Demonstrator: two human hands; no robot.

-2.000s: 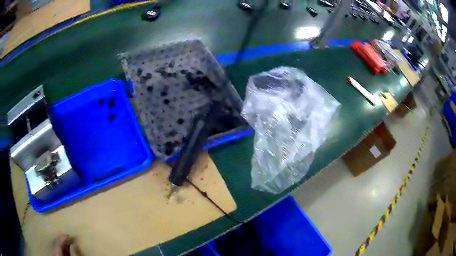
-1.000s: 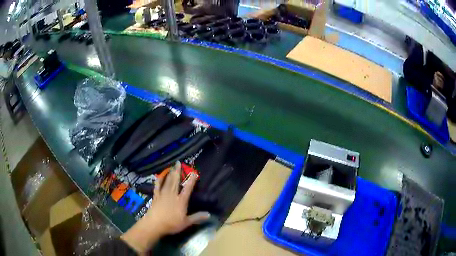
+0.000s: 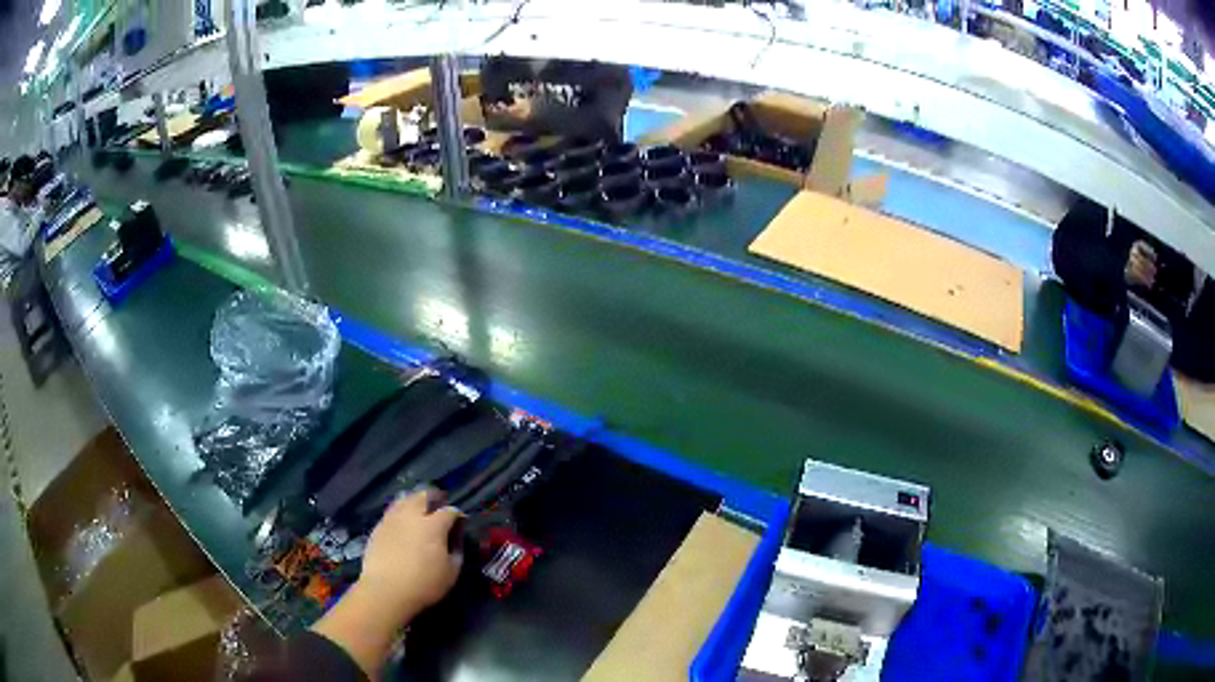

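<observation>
Several long black padded headbands [image 3: 387, 442] lie in a row on a glossy black printed sheet [image 3: 586, 553], left of centre. My left hand [image 3: 410, 557] is palm down over the near ends of the bands, its fingers curled. A dark edge shows beside its fingertips, but I cannot tell whether it grips a band. Red graphics show just right of the hand. My right hand is out of the picture, and the electric screwdriver is not in view.
Right of the sheet are a tan cardboard sheet [image 3: 677, 602], a metal screw feeder [image 3: 839, 573] in a blue tray [image 3: 962, 616], and a grey parts tray [image 3: 1095, 620]. A crumpled clear bag [image 3: 273, 380] lies left. Behind runs the green conveyor [image 3: 640, 333].
The view has swung left from the trays and screwdriver to the headbands, then tilted up. My left hand, spread over the sheet a second ago, is now curled at the bands' near ends.
</observation>
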